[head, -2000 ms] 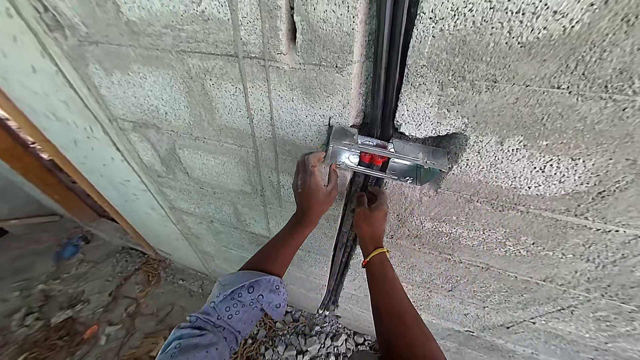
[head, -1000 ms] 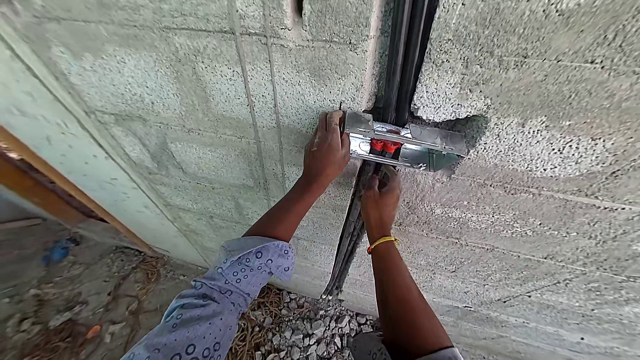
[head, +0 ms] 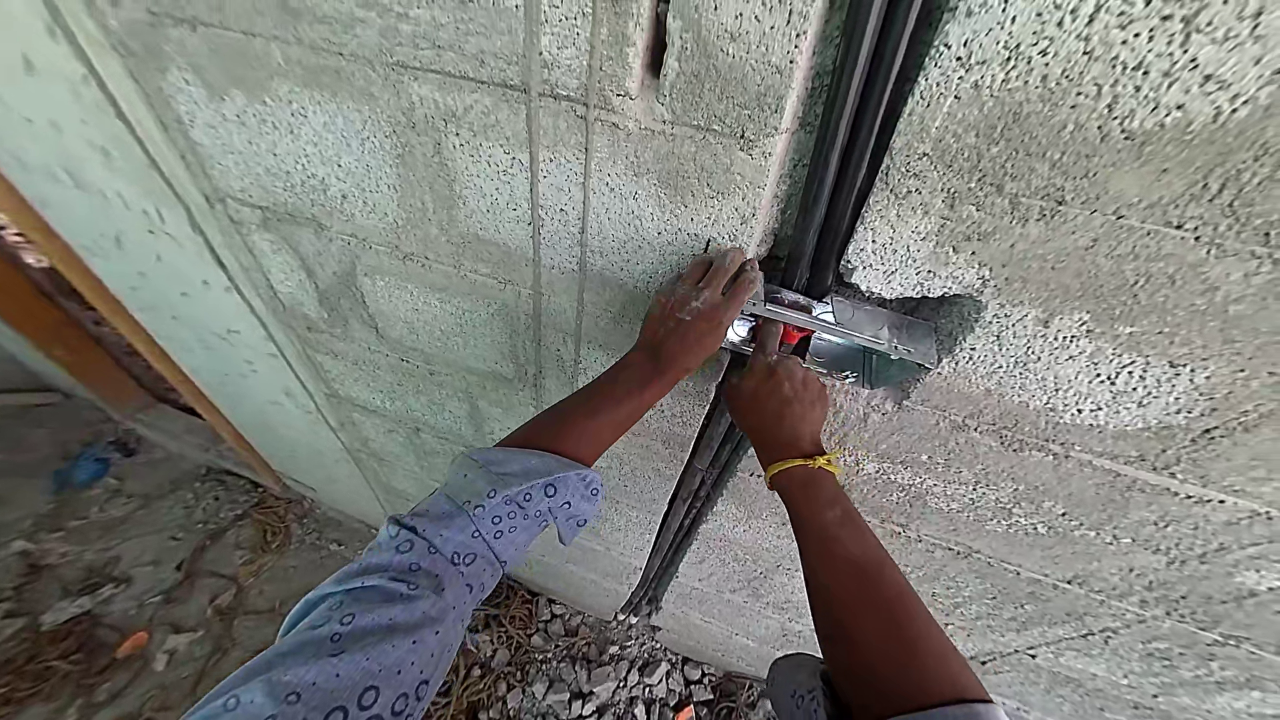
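A metal electrical box (head: 870, 335) lies across a vertical chase in the block wall, with red fittings (head: 793, 334) inside it. Black conduits (head: 850, 140) run down the chase into its top, and more conduits show below. My left hand (head: 697, 310) grips the box's left end, fingers over the top edge. My right hand (head: 780, 395) is at the box's lower front, a finger reaching into the opening beside the red fittings; whether it pinches anything is hidden.
Broken rubble (head: 600, 680) lies at the wall's foot. At left are a pale green door surround (head: 200, 260) and an orange-brown wooden frame (head: 70, 340). A blue scrap (head: 85, 468) rests on the littered floor. A rough recess (head: 950, 315) borders the box's right end.
My right hand has moved up from below the box to its front, with a finger now inside the opening. My left hand stays at the left end, its fingers now over the top edge.
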